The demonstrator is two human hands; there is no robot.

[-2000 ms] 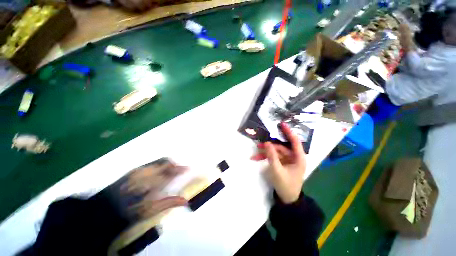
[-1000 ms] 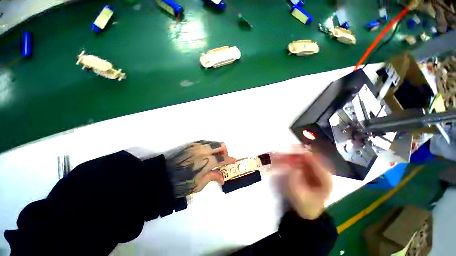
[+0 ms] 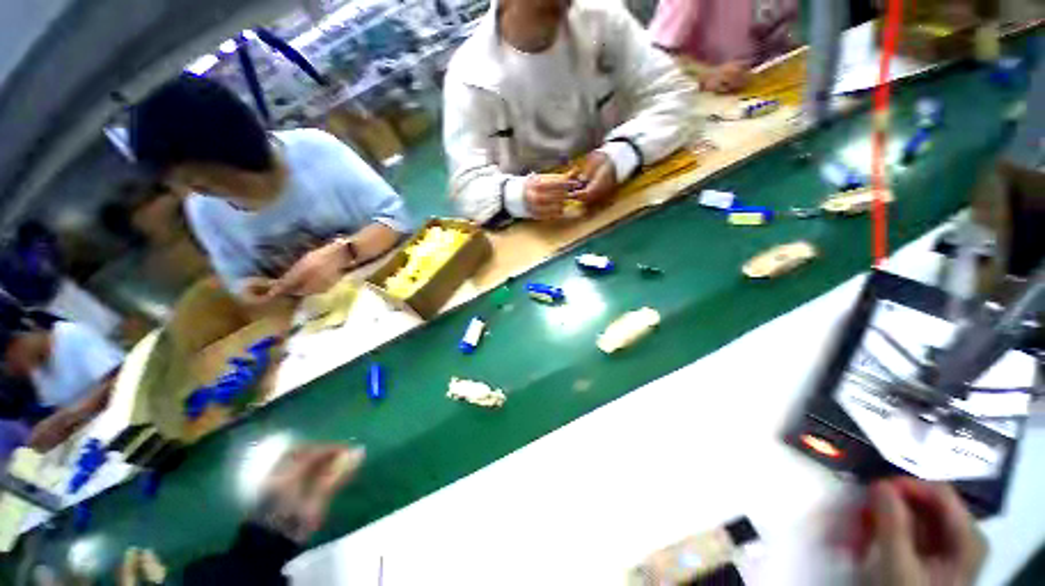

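Observation:
A tan housing (image 3: pixel 685 561) lies at the bottom edge on the white bench, partly cut off, with a small black square (image 3: pixel 743 530) at its outer end. My left hand (image 3: pixel 300 486) is blurred and reaches out over the green belt at lower left, away from that housing. Something pale shows at its fingertips; I cannot tell if it is a held part. My right hand (image 3: pixel 917 536) is blurred at the lower right, just in front of the black tape dispenser (image 3: pixel 917 389) with its red lit display. What its fingertips hold is not visible.
The green belt (image 3: pixel 539 424) carries tan housings (image 3: pixel 628 330) and blue cells (image 3: pixel 376 381). An open carton (image 3: pixel 441 269) of yellow pieces stands across it. Several coworkers sit opposite, one in a white jacket (image 3: pixel 493 115). A red cord (image 3: pixel 880 149) hangs above the dispenser.
The view has swung up and left, bringing the coworkers in. My left hand has left the housing and is over the belt. My right hand is now close to the dispenser front.

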